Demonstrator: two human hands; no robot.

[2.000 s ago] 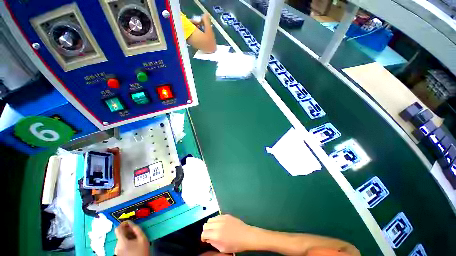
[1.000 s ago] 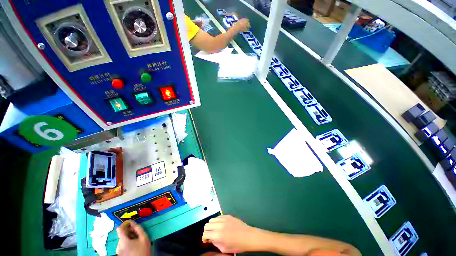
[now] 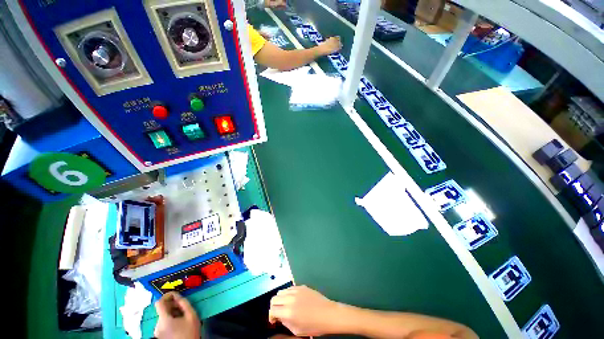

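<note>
A panel (image 3: 136, 225) with a light rim and dark pattern sits on the orange-brown fixture (image 3: 157, 232) at the left of the machine base plate (image 3: 199, 192). My left hand (image 3: 177, 318) is curled at the bottom edge, just below the front box with the yellow arrow and red buttons (image 3: 193, 281). A dark patch shows between its thumb and fingers; I cannot tell if it is an object. My right hand (image 3: 299, 310) is curled closed at the green table's near edge, with nothing visible in it. Neither hand touches the panel.
The control box (image 3: 175, 83) stands upper left, beside the press head with green disc 6 (image 3: 67, 173). Panels (image 3: 475, 230) lie along the green belt behind a white rail (image 3: 391, 159). A white sheet (image 3: 395, 206) and white cloth (image 3: 261, 243) lie nearby. Another person's arm (image 3: 291, 58) reaches over the belt.
The belt panels have moved towards the lower right. The other person's arm has stretched out to the belt. My hands and the panel on the fixture have stayed in place.
</note>
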